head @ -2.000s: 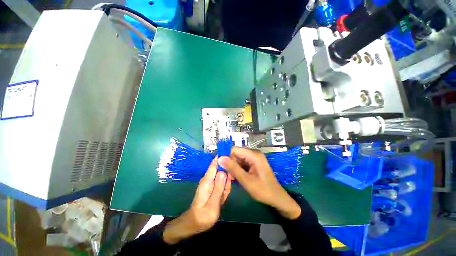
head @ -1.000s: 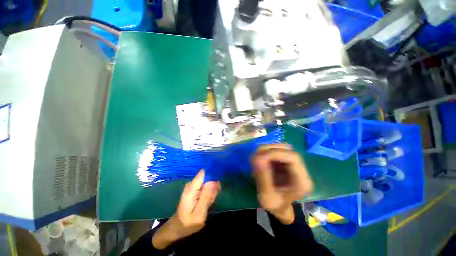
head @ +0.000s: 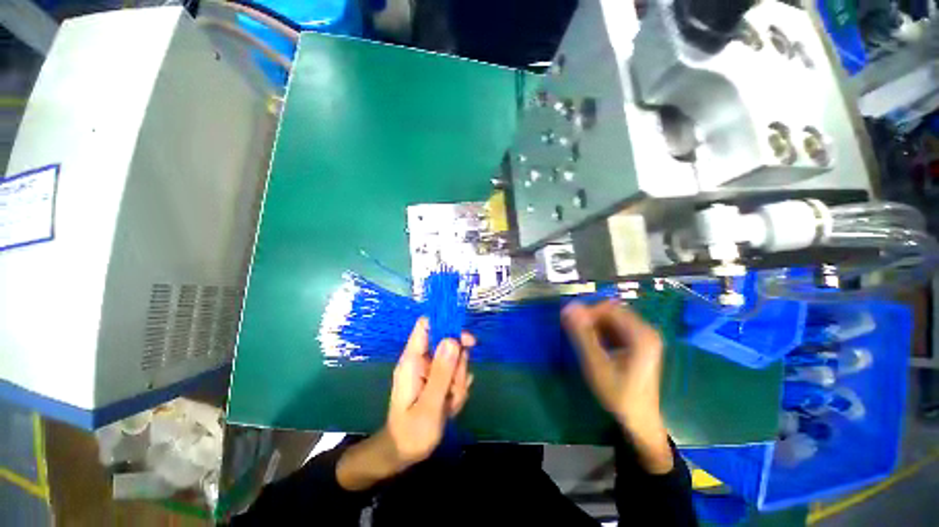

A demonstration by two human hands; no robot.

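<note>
My left hand (head: 432, 381) is closed around an upright bunch of blue wires (head: 447, 301), whose tips fan out above the fingers in front of the silver fixture plate (head: 427, 229). My right hand (head: 621, 360) is to the right, over the right part of the wire pile. Its fingers are bent and blurred, and I cannot tell whether they hold a wire. The blue wire pile (head: 381, 321) lies across the mat behind the left hand, with pale tips splayed at its left. A brass-coloured block (head: 497, 213) sits beside the fixture.
The grey machine head (head: 577, 154) overhangs at right, with clear tubing (head: 875, 232). A small blue bin (head: 757, 329) and a blue tote (head: 885, 412) stand at right. An off-white unit (head: 144, 206) stands left, above a cardboard box (head: 77, 473) of whitish pieces.
Two seconds ago both hands were together at the bunch; now the right hand is apart to the right. One second ago the wires stretched blurred between the hands; now the bunch stands upright in the left hand.
</note>
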